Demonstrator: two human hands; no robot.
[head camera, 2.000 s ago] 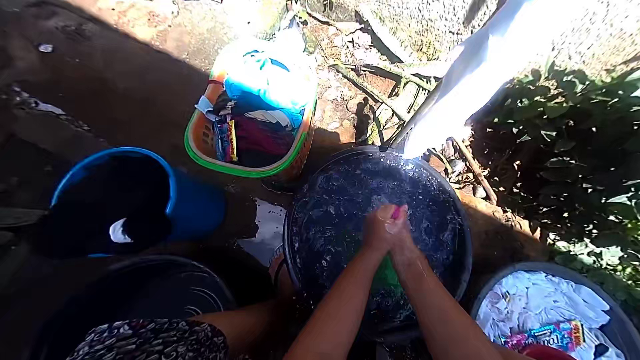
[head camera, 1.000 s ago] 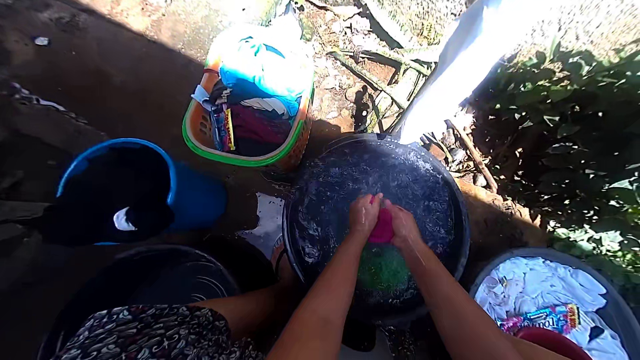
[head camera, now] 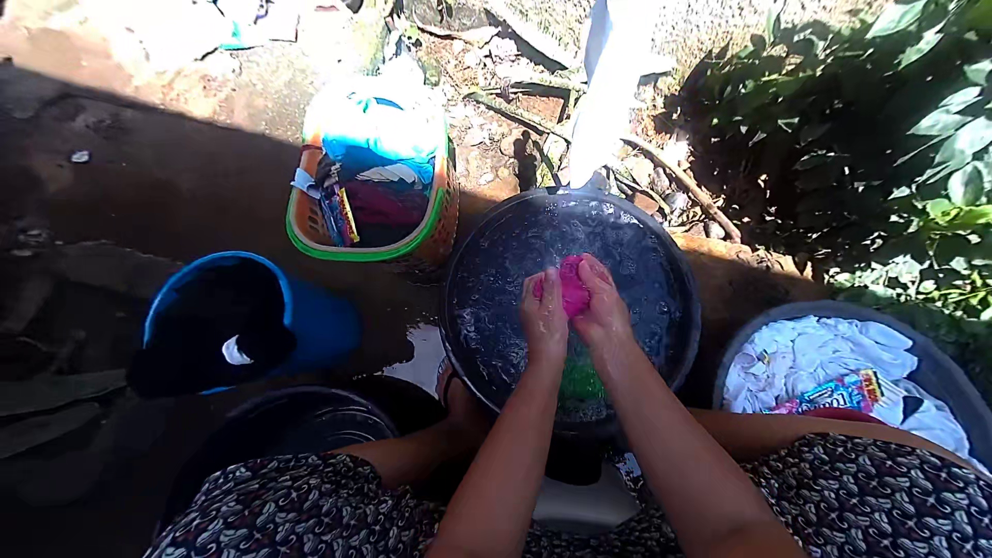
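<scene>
A wet pink cloth (head camera: pixel 574 288) is bunched between my two hands above a round black basin (head camera: pixel 496 232) of sudsy water. My left hand (head camera: pixel 545 314) grips its left side, and my right hand (head camera: pixel 603 301) grips its right side. Something green (head camera: pixel 580 381) shows in the water just below my wrists. White fabric (head camera: pixel 608 93) hangs down to the basin's far rim.
An orange laundry basket with a green rim (head camera: pixel 430 225) holds clothes and a packet. At left stands a blue bucket (head camera: pixel 322 329) with dark cloth, near another black tub (head camera: pixel 310 395). A grey basin (head camera: pixel 736 349) at right holds white laundry and a detergent packet. Leafy plants (head camera: pixel 837 132) grow beyond.
The pink cloth shows more fully between my hands than two seconds ago, when only a small bit was visible. My hands have moved from pressed together to side by side around it.
</scene>
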